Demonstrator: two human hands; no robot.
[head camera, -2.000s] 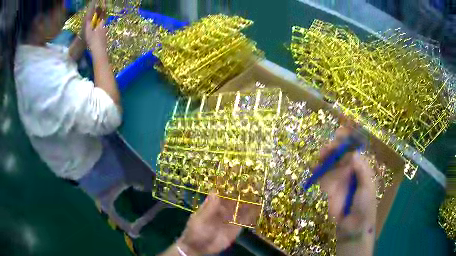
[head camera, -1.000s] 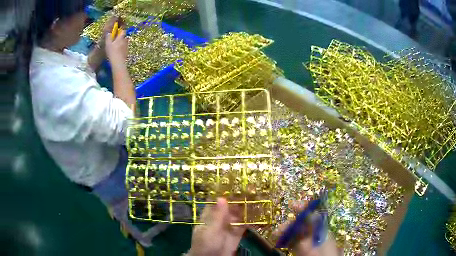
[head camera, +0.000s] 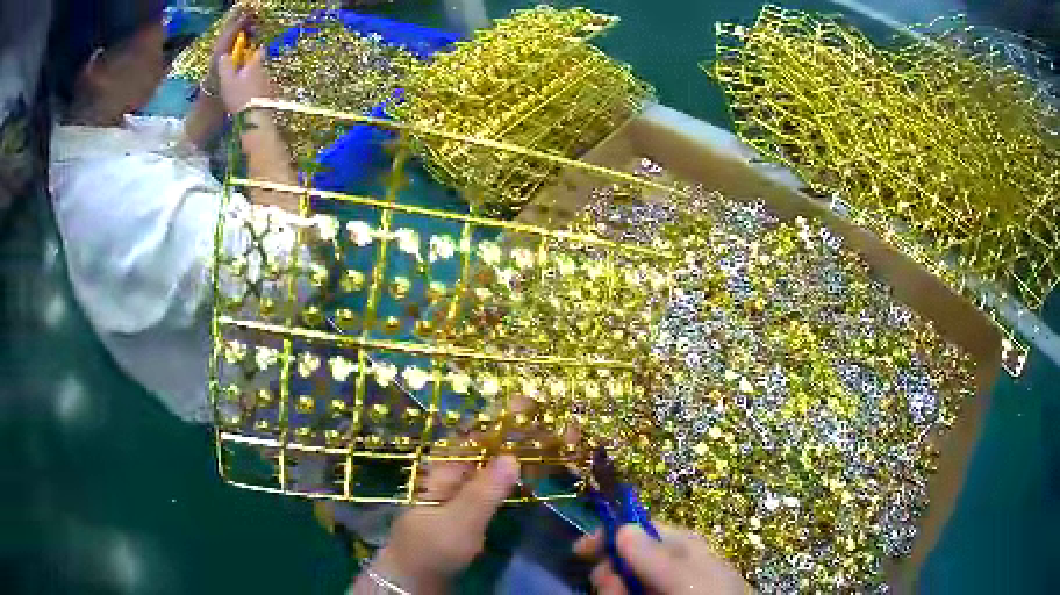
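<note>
A gold sprue frame (head camera: 360, 343) with rows of small shiny parts is held up in front of the cardboard box, tilted down to the right. My left hand (head camera: 448, 523) grips its lower bars with thumb and fingers. My right hand (head camera: 668, 564), cut off by the bottom edge, holds blue-handled side cutters (head camera: 622, 523), their dark jaws at the frame's lower right bars beside my left fingers. Whether the jaws touch a part cannot be told. Loose cut parts (head camera: 802, 395), gold and silver, cover the floor of the box (head camera: 959, 500).
Stacked gold frames (head camera: 523, 99) stand beyond the box, heaped frames (head camera: 907, 140) at the upper right. A blue plastic bin (head camera: 349, 157) with loose parts is at the upper left. A person in a white shirt (head camera: 140, 233) sits at left, holding orange-handled cutters (head camera: 240, 49).
The frame has come closer and tilted. The cutters, earlier over the box and away from the frame, are now at its lower edge. More of the box shows.
</note>
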